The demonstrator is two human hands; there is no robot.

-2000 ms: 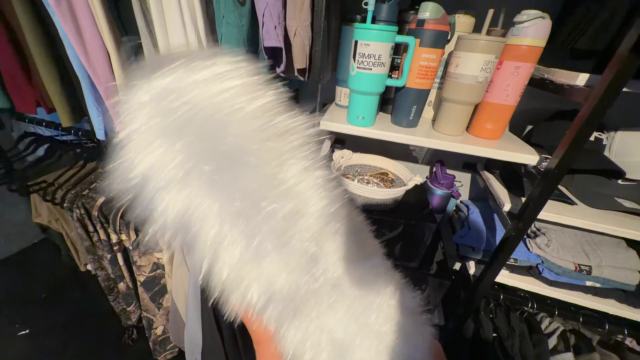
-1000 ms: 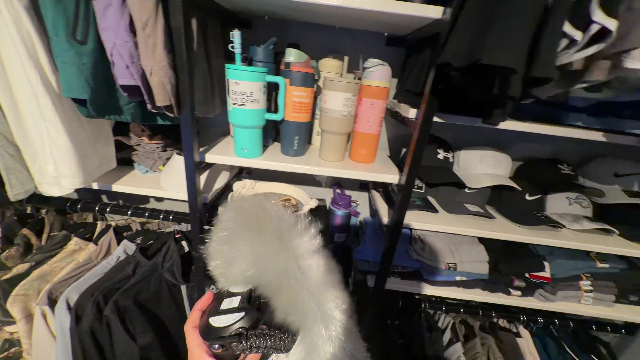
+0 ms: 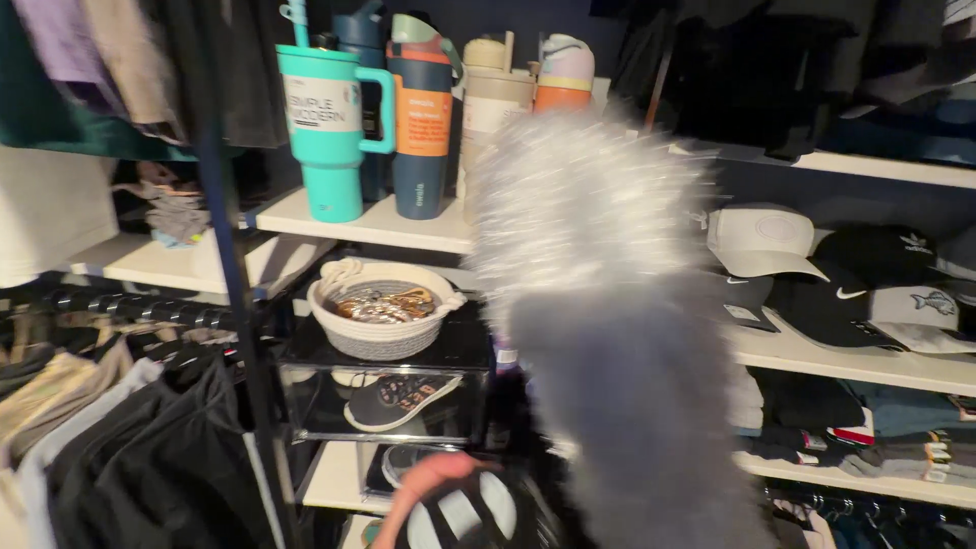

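My left hand (image 3: 427, 488) is at the bottom centre, with a finger curved around the left side of a black item (image 3: 465, 515) that bears thick white bars. Most of the hand lies below the frame edge. A large, blurred piece of white and grey long fluffy material (image 3: 602, 252) rises beside it on the right, covering part of the shelf and the tumblers behind. What supports it is not visible. My right hand is out of view. Behind and left of the fluff, a rope basket (image 3: 385, 335) of metallic pieces sits on a clear-fronted shoe box (image 3: 389, 408).
A teal handled tumbler (image 3: 328, 137), a navy bottle (image 3: 421, 130) and other drinkware stand on a white shelf (image 3: 366, 225). Caps (image 3: 766, 236) and folded clothes fill shelves at right. Black garments (image 3: 160, 450) hang at lower left beside a dark metal upright (image 3: 244, 305).
The fluffy material has moved to the right of the rope basket, which it partly covered one second ago. The view has shifted and come closer to the shelves.
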